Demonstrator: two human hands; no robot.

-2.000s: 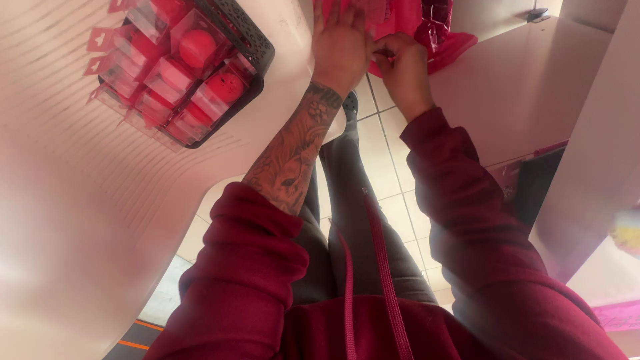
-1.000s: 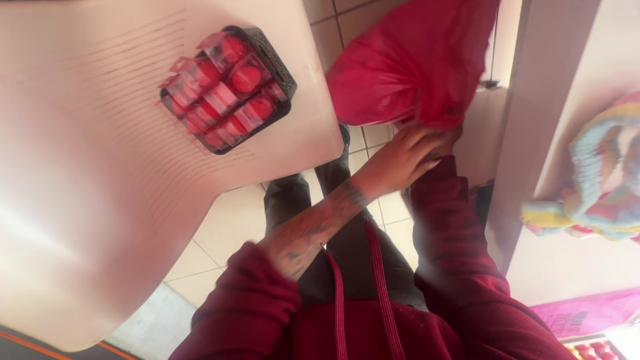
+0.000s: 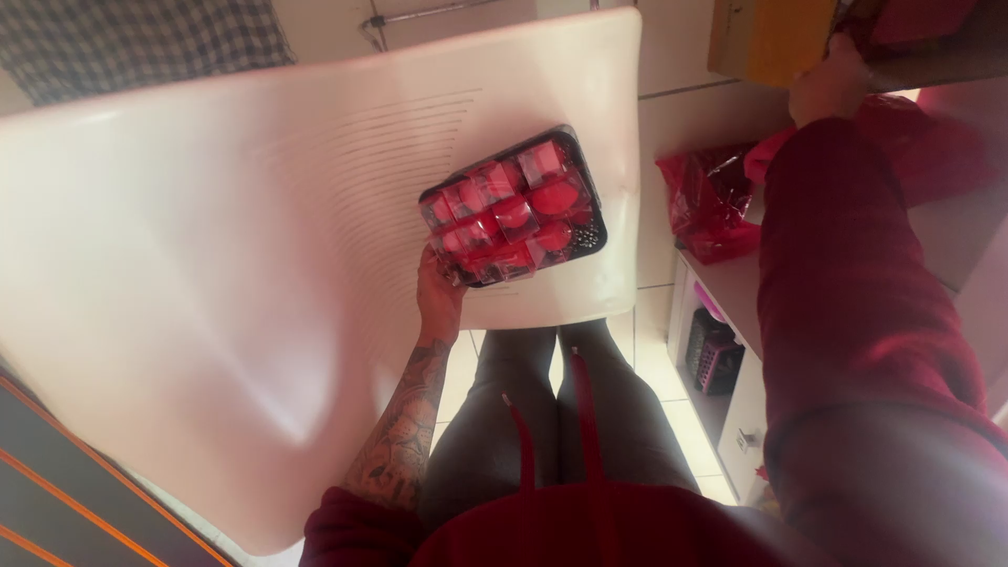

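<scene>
On the seat of a white plastic chair (image 3: 551, 87) is a black plastic basket (image 3: 605, 236), filled with small clear packages (image 3: 513, 214) that hold red round items. My left hand (image 3: 441, 295) grips the basket's near left corner. At the upper right, my right hand (image 3: 831, 83) is at the edge of a yellow-orange box (image 3: 772, 39); its fingers are partly hidden, and I cannot tell whether they hold the box. Just below that hand lies a pinkish-red plastic bag (image 3: 906, 150), with a shiny dark red plastic package (image 3: 709, 197) to its left.
A white cabinet (image 3: 740, 425) with an open shelf stands at the right, holding a small dark basket (image 3: 720, 362). A checked cloth (image 3: 142, 39) hangs or lies at the top left. Dark panels with orange stripes (image 3: 79, 504) are at the lower left.
Both hands were at the red bag one second ago. My left hand has moved left to the basket, and my right hand has left the bag for the yellow-orange box. The view has shifted.
</scene>
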